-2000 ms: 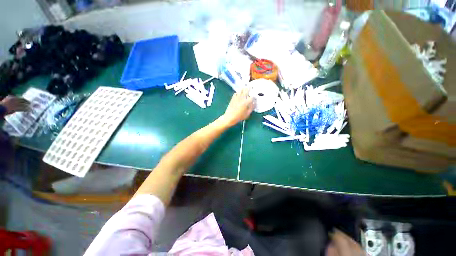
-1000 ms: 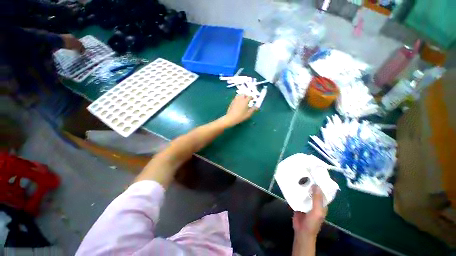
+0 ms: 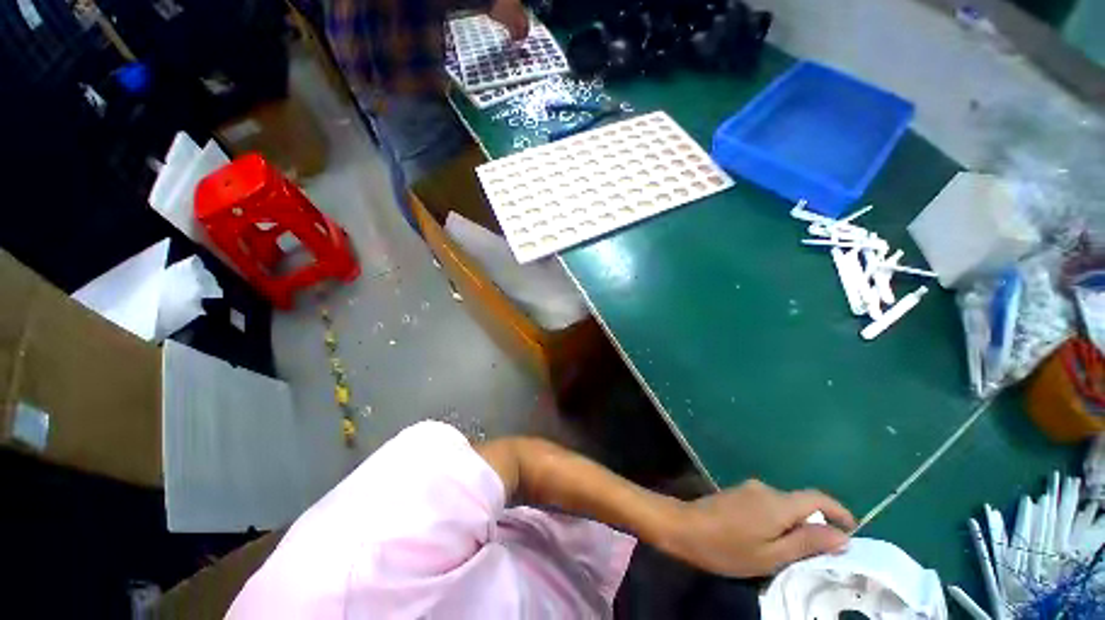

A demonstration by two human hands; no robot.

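Observation:
The round white plastic housing (image 3: 858,584) is at the bottom right, at the bench's front edge, partly cut off by the picture's lower rim. My left hand (image 3: 776,528) is at its upper left side, with a small white piece (image 3: 816,518) between thumb and fingers. How much of that piece is hidden in the grip cannot be told. My right hand is not in view. A small loose pile of white arms (image 3: 863,269) lies on the green bench. More white arms with blue strands (image 3: 1052,545) lie at the right rim.
A blue tray (image 3: 814,136), a perforated white tray (image 3: 603,182), a black heap (image 3: 664,42), an orange-brown jar (image 3: 1069,390) and clear bags (image 3: 1030,303) are on the bench. A person's hand (image 3: 510,17) is at the top. A red stool (image 3: 274,230) stands on the floor.
The view has swung left. My left hand has moved from the small pile of arms to the housing, with a small white piece in its fingers. My right hand has gone out of view.

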